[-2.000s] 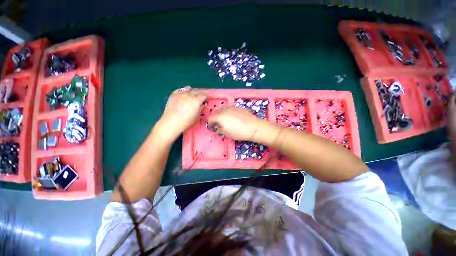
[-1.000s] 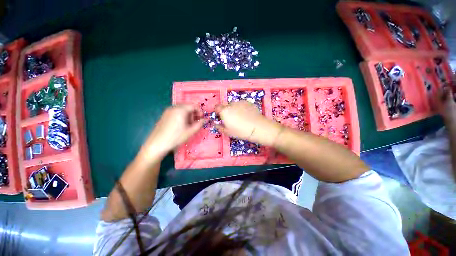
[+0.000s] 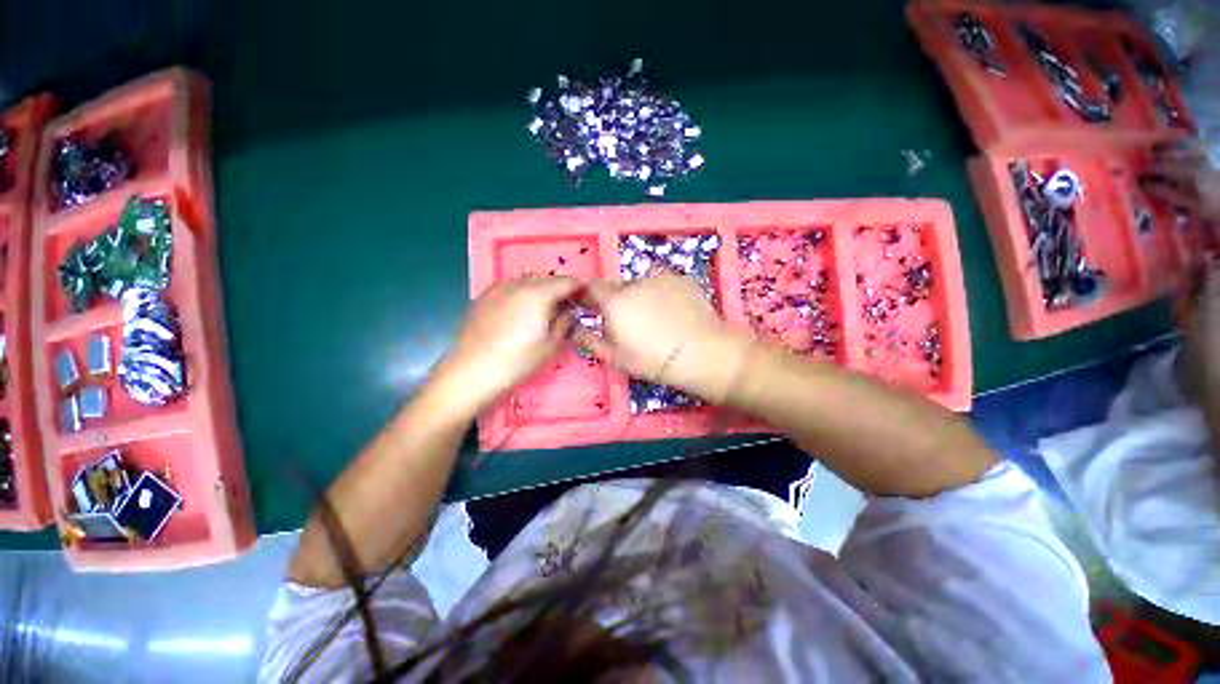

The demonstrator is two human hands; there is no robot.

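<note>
The pink-red sorting tray [image 3: 723,214] lies in front of me with four compartments in a row. My left hand [image 3: 519,327] and my right hand [image 3: 658,331] meet over the leftmost compartment, fingertips nearly touching. A few small silvery components [image 3: 585,321] show between the fingertips; my right hand holds some, and whether my left hand grips one cannot be told. The second compartment holds a dense heap of silvery components [image 3: 658,397], partly hidden by my right hand. The two right compartments hold scattered dark and reddish specks [image 3: 894,301]. A loose component pile [image 3: 616,127] lies beyond the tray.
Left side trays [image 3: 221,461] hold green circuit boards [image 3: 121,254], striped silvery parts [image 3: 153,348] and flat square modules [image 3: 147,505]. Right side trays [image 3: 997,254] hold metallic parts [image 3: 1057,234]. A pale scrap [image 3: 915,162] lies on the green mat [image 3: 341,267]. Another person's arm [image 3: 1197,254] is at the right edge.
My left hand has moved right, closing the gap to my right hand. Over the longer span the camera view has shifted, moving the left trays toward the picture's left edge.
</note>
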